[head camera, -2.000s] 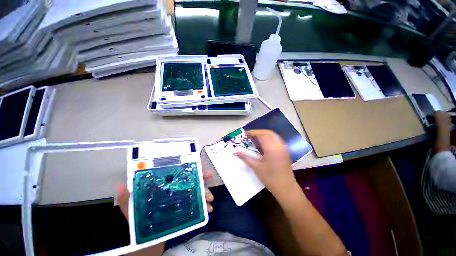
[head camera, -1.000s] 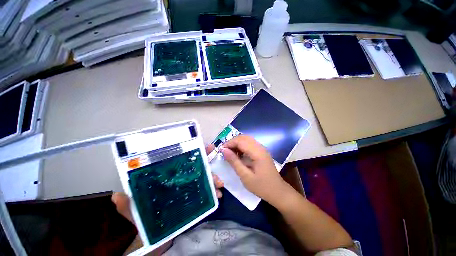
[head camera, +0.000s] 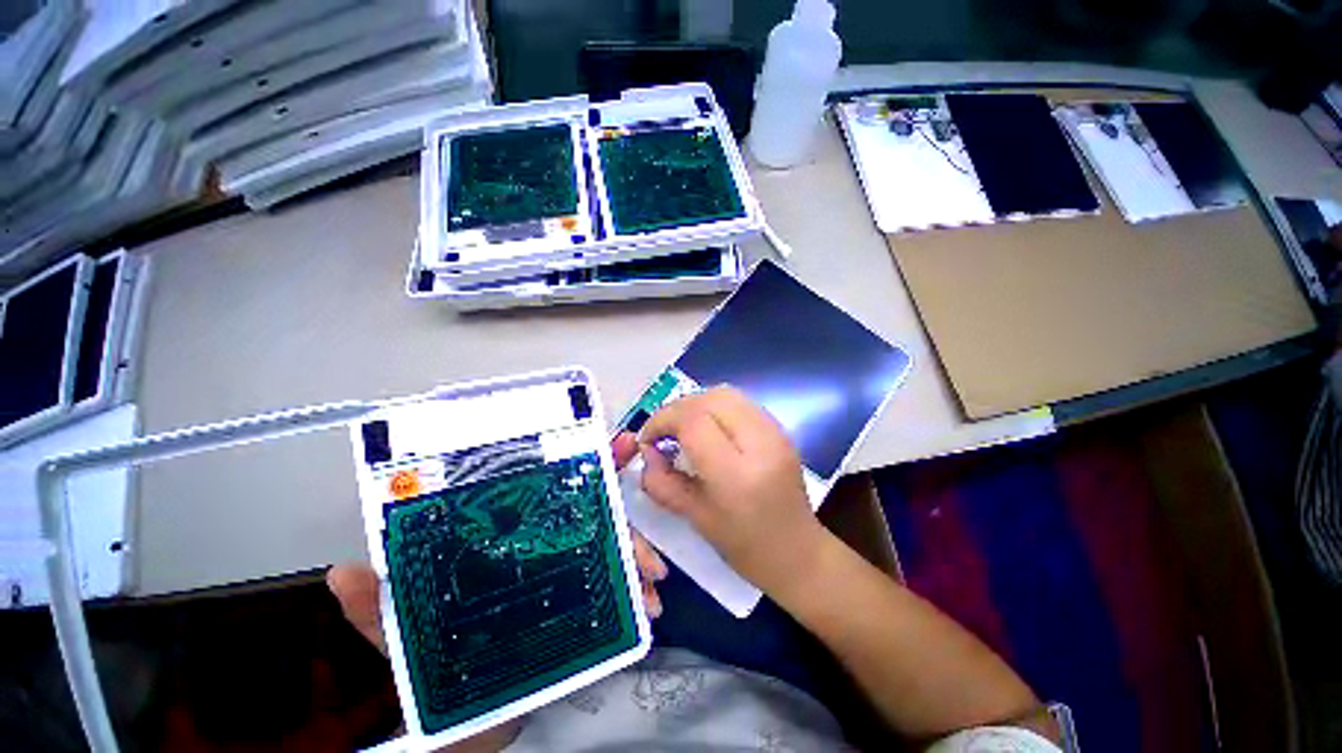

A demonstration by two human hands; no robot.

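My left hand (head camera: 356, 600) holds the front housing (head camera: 478, 414) from below, its fingers showing at both sides. The housing's right half holds the dark-green circuit board (head camera: 508, 581); its left half is an open window. My right hand (head camera: 721, 468) is over the back cover (head camera: 689, 547), thumb and fingers pinched close to my left fingertips. What is between them is too small to tell. The back cover lies tilted on the bench edge, with the shiny LCD writing panel (head camera: 795, 361) on its upper right half and a small green circuit board (head camera: 658, 394) beside it.
Housings with green boards (head camera: 589, 265) are stacked behind. A squeeze bottle (head camera: 795, 91) stands at the rear. Two back covers (head camera: 920, 191) lie on a cardboard sheet (head camera: 1096, 316) at right. Tall white piles (head camera: 346, 103) stand at rear left, with dark-panelled units (head camera: 100, 331) at far left.
My right hand has moved from above the back cover's wires down to its edge beside my left fingers. The housing has shifted and tilted slightly; the back cover has turned a little.
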